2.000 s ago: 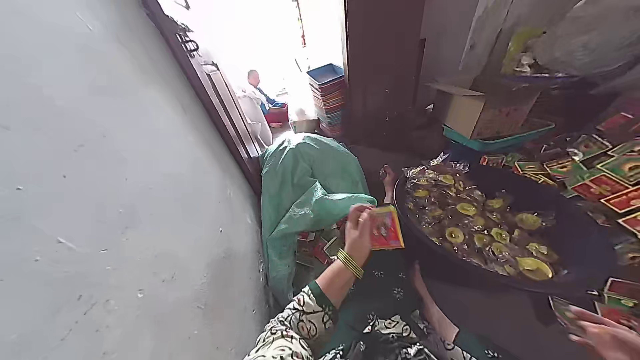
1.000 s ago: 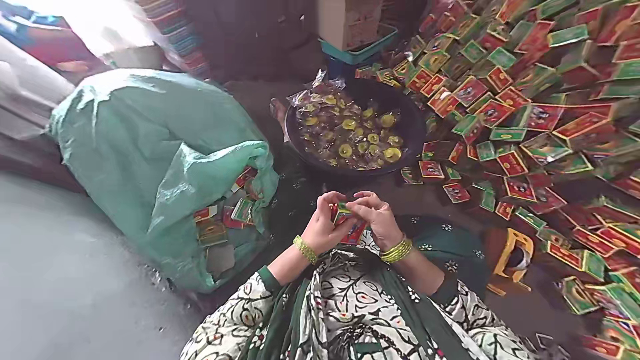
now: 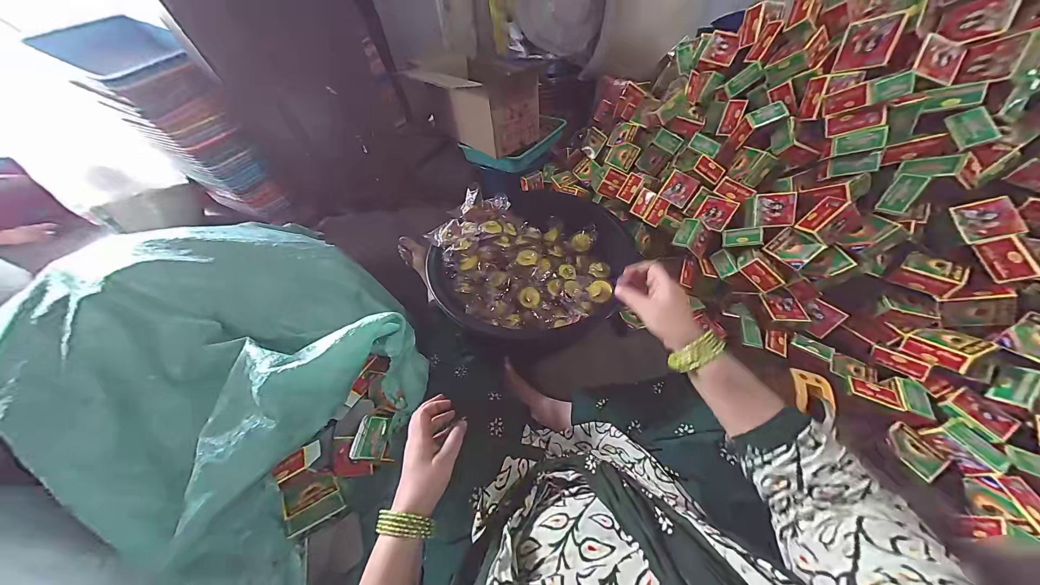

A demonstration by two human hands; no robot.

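My left hand (image 3: 432, 451) is at the mouth of a green woven plastic sack (image 3: 203, 325), fingers apart and slightly bent, with nothing visible in it. Small printed cardboard boxes (image 3: 311, 497) show in the sack's opening beside it. My right hand (image 3: 660, 307) is over the right rim of a dark round basin (image 3: 504, 335), its thumb and fingers bent close together; whether they hold anything cannot be told. Next to its fingertips is a yellow round piece (image 3: 600, 291). Many such pieces in clear plastic wrap (image 3: 528, 276) fill the basin's left and middle.
A large heap of red and green boxes (image 3: 772, 207) spreads across the right side. Behind the basin stand an open carton (image 3: 496, 114) and a teal tray (image 3: 520, 158). Stacked colourful trays (image 3: 203, 134) are at the back left. A yellow-handled item (image 3: 811, 388) lies near my right forearm.
My hands were together before my lap with a small box between them; now they are apart. The right has moved to the basin, the left to the sack's mouth. The box has left my left hand.
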